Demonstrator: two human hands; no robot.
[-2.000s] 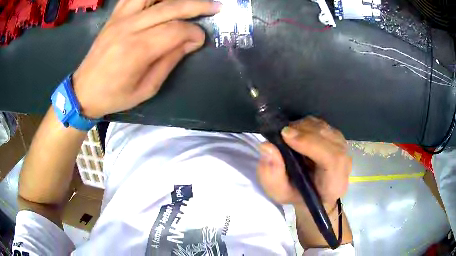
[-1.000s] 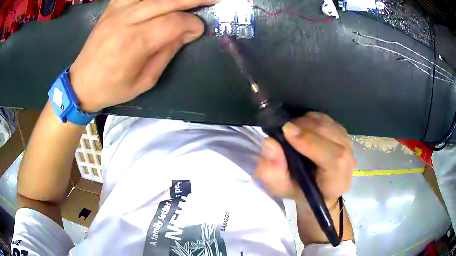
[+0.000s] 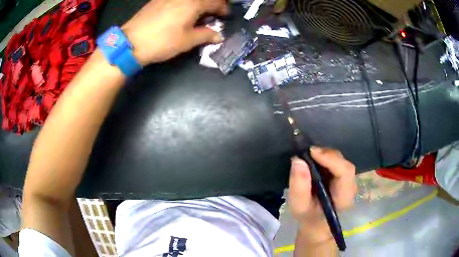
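My right hand [image 3: 322, 185] grips the black soldering iron [image 3: 324, 198]. Its thin tip end lies by the lower edge of a blue-and-silver circuit board [image 3: 282, 70]. My left hand [image 3: 173, 30] is at the top, thumb and fingers curled around a small whitish part; whether it grips it cannot be told. A darker board [image 3: 232, 52] lies tilted just right of its thumb, over a white piece [image 3: 209, 55]. More white parts [image 3: 274, 31] lie above the boards.
Red plastic housings [image 3: 40, 65] are heaped at left. A round ringed black grille [image 3: 334, 20] stands upper right. Silvery scraps [image 3: 327, 68] and pale solder strands [image 3: 347, 100] lie on the dark mat [image 3: 201, 165]. Black cords [image 3: 415, 110] cross the right side, near a small red light [image 3: 403, 34].
The view has shifted, showing more of the bench's far side. My left hand has left the board it was touching and is up by the cluster of boards. My right hand still holds the iron.
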